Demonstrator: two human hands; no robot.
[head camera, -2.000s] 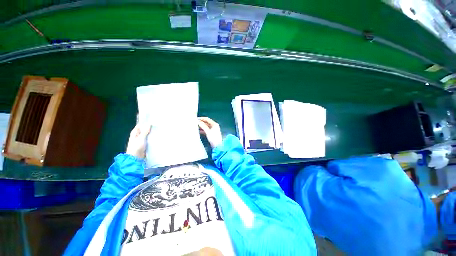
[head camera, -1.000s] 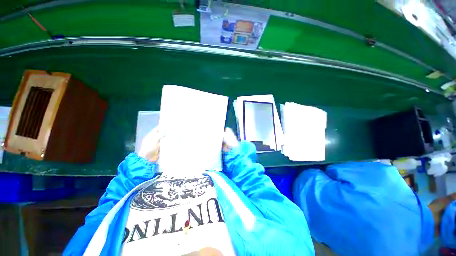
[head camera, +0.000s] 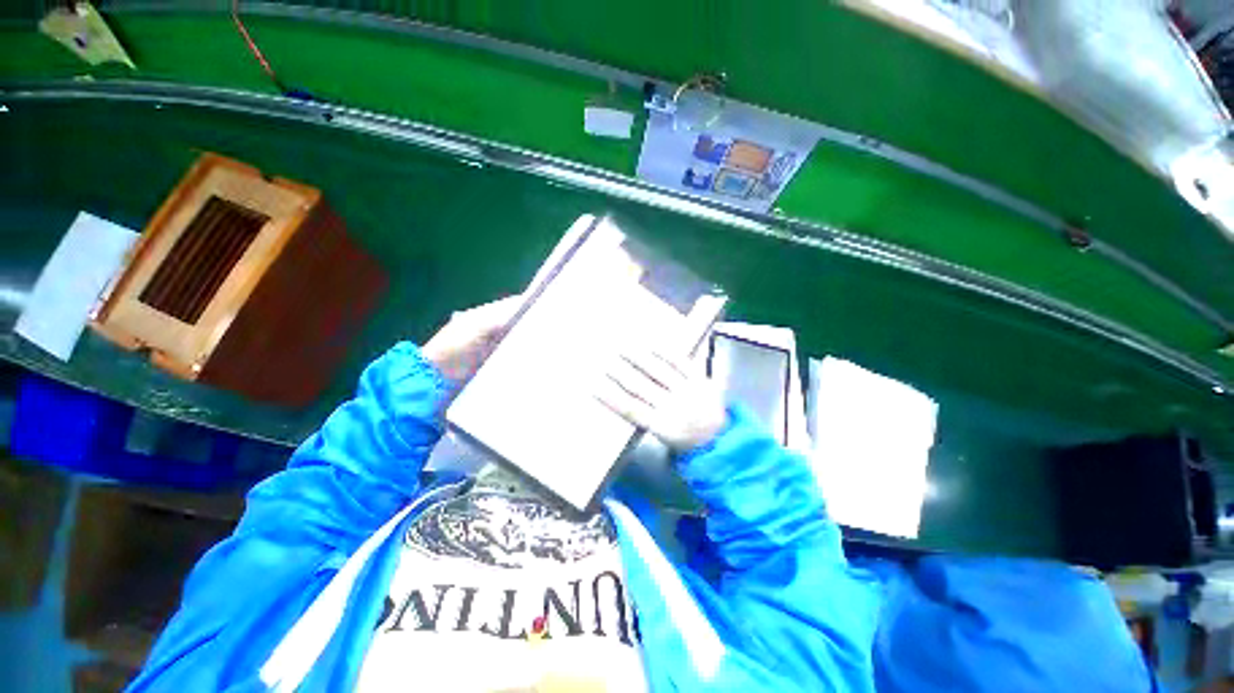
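Observation:
I hold a tilted stack of white sheets (head camera: 555, 366) in front of my chest, with a dark edge and a grey patch showing at its upper end. My left hand (head camera: 474, 339) grips its left side. My right hand (head camera: 666, 399) lies with spread fingers on its right part. To the right is the panel stack (head camera: 752, 383) with a dark-framed panel on top, partly hidden behind my right hand and sleeve. Beside it is the stack of white separator sheets (head camera: 873, 447). A pale flat thing shows partly below the held stack.
A wooden slatted box (head camera: 257, 278) stands at the left, with a white sheet (head camera: 79, 284) beyond it. A black box (head camera: 1130, 498) is at the far right. A neighbour's blue sleeve (head camera: 1015, 630) is at the lower right. An instruction sheet (head camera: 731, 156) is on the green back panel.
The held stack has turned from nearly upright to slanted, and its upper end now shows a dark edge. My right hand has moved from its side onto its face. The view has tilted.

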